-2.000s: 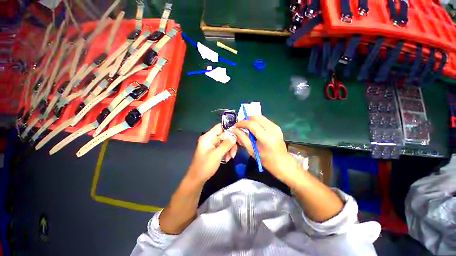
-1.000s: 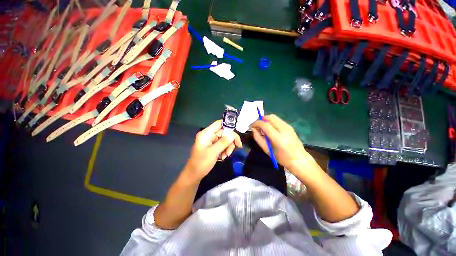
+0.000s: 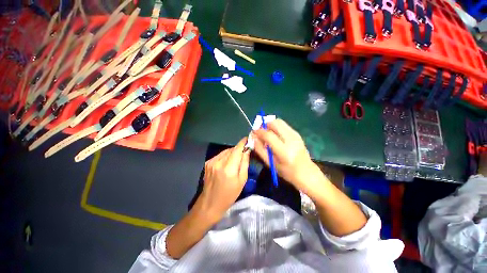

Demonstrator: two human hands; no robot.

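My left hand [image 3: 227, 173] holds a wristwatch [image 3: 248, 144] at the bench edge. The watch is turned nearly edge-on, so its face does not show. Its pale strap [image 3: 238, 108] sticks out as a thin line towards the upper left. My right hand [image 3: 285, 149] holds a blue stick [image 3: 271, 160], which slants down past the fingers, and a white wipe [image 3: 262, 121], which shows above the fingertips. The right fingertips are at the watch and hide part of it.
Orange-red tray [image 3: 170, 129] with pale-strap watches at left. White wipes [image 3: 234, 83], blue sticks, a yellowish stick [image 3: 244, 56] and blue cap [image 3: 277, 76] at bench back. Clear plastic [image 3: 317, 103], red-handled scissors [image 3: 353, 108], blister trays [image 3: 399, 139], navy-strap watches on red trays and a person's sleeve [image 3: 454, 224] at right.
The watch has turned from face visible to nearly edge-on, and its strap now points up and left. My right hand has moved left, with the wipe and stick, onto the watch.
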